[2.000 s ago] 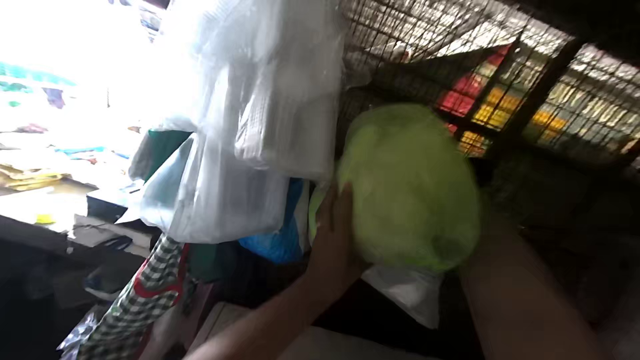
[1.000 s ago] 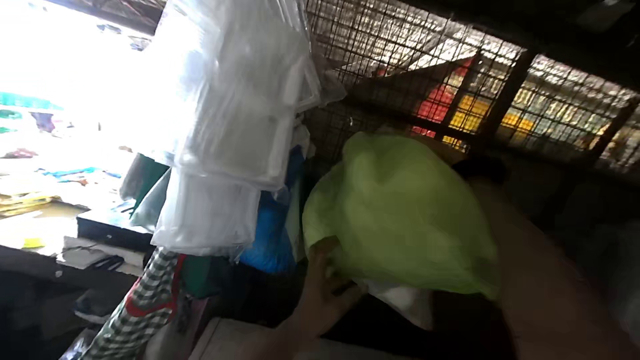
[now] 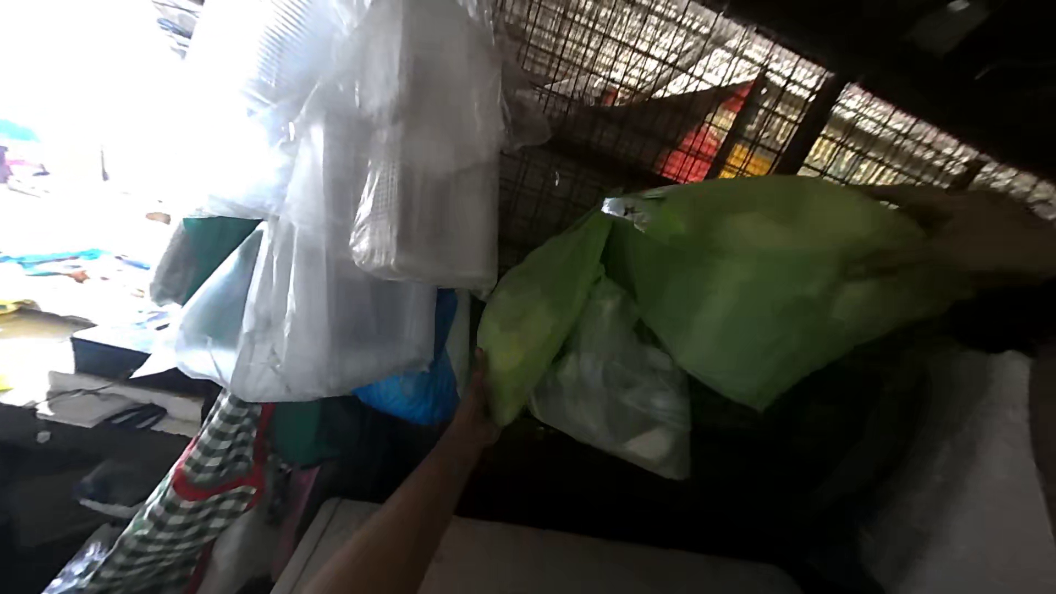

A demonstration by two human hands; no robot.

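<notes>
A light green plastic bag (image 3: pixel 775 272) hangs in front of the wire mesh, spread wide with a narrower part at its left. My left hand (image 3: pixel 478 408) touches the lower left edge of that narrower part; its fingers are mostly hidden, so its grip is unclear. At the bag's right side, my right hand (image 3: pixel 916 219) is dark and blurred, partly behind the green plastic, and its fingers cannot be made out. Below and between the green parts hangs a clear plastic bag (image 3: pixel 619 379) with something pale in its bottom.
Packs of clear plastic bags (image 3: pixel 421 165) hang at the left, with a blue bag (image 3: pixel 412 392) behind them. A checked cloth with red trim (image 3: pixel 214 470) hangs lower left. A pale flat-topped surface (image 3: pixel 577 557) lies below. Wire mesh (image 3: pixel 643 49) runs across the back.
The green bag has gone from a rounded bundle to a wider, spread shape, reaching further right. More of the clear bag beneath it shows.
</notes>
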